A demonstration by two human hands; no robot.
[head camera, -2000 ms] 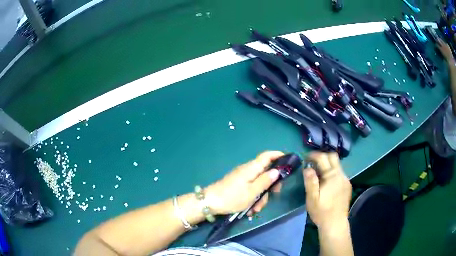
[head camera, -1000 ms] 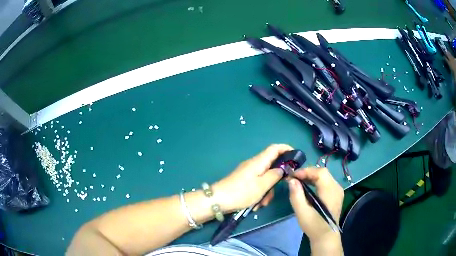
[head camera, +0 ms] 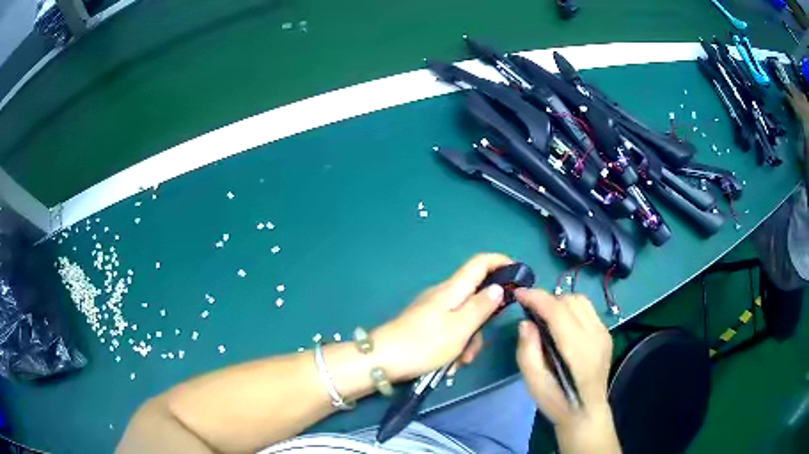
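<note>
My left hand (head camera: 443,326) is closed around a black tapered housing (head camera: 407,410). Its bulbous end points up and right, and its thin end points down toward my lap. Red wire shows at the thick end. My right hand (head camera: 568,348) grips slim dark tweezers (head camera: 552,351). Their front end is at the housing's thick end, where the fingers hide the tip. Small white pieces (head camera: 80,288) lie heaped at the left, with others scattered over the bench.
A pile of black housings (head camera: 568,160) with red wires lies right of centre. More housings and blue parts lie at far right beside another person's hand (head camera: 797,99). A black plastic bag (head camera: 34,332) is at far left. A round black stool (head camera: 661,390) stands at lower right.
Since two seconds ago, my right hand has come against the housing's thick end, and the tweezers now show in it. Since one second ago, the tweezers stand slightly steeper. My left hand keeps its hold.
</note>
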